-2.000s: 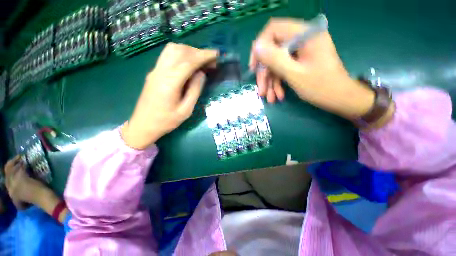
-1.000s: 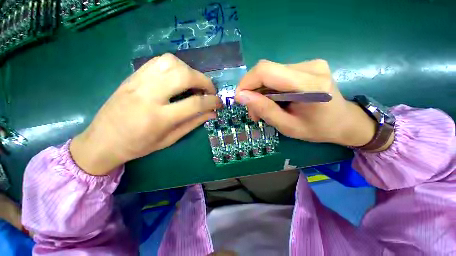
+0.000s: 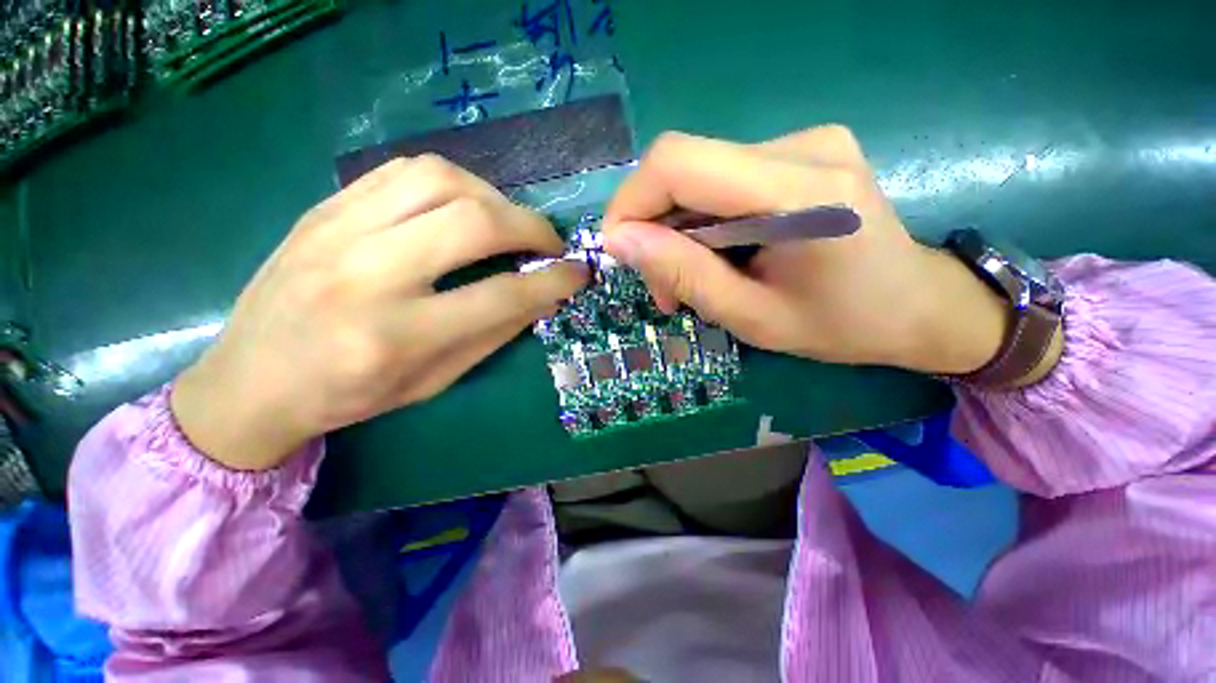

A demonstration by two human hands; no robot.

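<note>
A PCB panel with rows of small boards lies flat near the bench's front edge. My right hand holds slim grey tweezers like a pen, with the fingertips at the panel's far edge; the tweezer tip is hidden by the fingers. My left hand is at the panel's far left corner, thumb and forefinger close to the right fingertips. Whether the left fingers pinch a small part cannot be told. The hands cover part of the panel's upper rows.
A clear film with blue handwriting lies just beyond my hands, with a dark strip on it. Stacked PCB panels stand at the far left. A blue sleeve shows at the lower left. A pale scrap lies at the bench edge.
Both hands came from above the bench down to the panel's far edge and meet there. Since one second ago they have shifted only slightly. The film and strip show more clearly than at first.
</note>
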